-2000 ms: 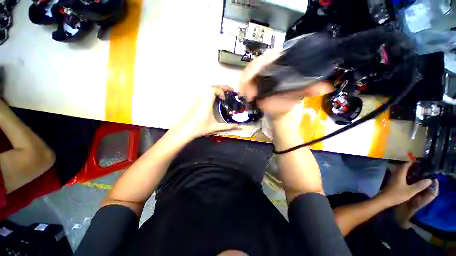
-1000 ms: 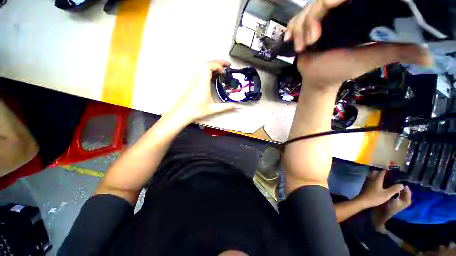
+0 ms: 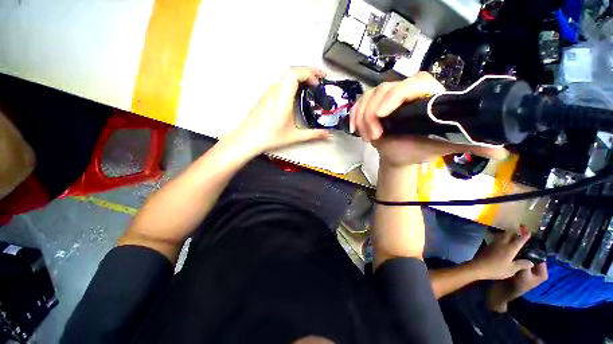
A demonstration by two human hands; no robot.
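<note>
My left hand [image 3: 277,114] grips the left side of a round black unit [image 3: 331,106] with a white centre and red bits, low over the bench's front edge. My right hand [image 3: 398,114] is shut on a thick black electric screwdriver [image 3: 474,113] with a wire loop, held nearly level beside the unit. Its tip is hidden by my right fingers. The black cord [image 3: 470,200] crosses my right forearm. A light grey metal screw feeder [image 3: 359,57] stands just behind the unit.
Waiting black units [image 3: 464,163] lie right of the feeder. An orange tape strip [image 3: 165,64] crosses the bench at left. A red stool [image 3: 128,161] stands below the bench. A neighbour's hands [image 3: 514,265] hold a small dark part at lower right, near a black slotted rack [image 3: 585,232].
My right hand with the screwdriver has moved from the feeder front down to the unit's right side. My left hand still holds the unit. The orange strip and feeder have shifted in view.
</note>
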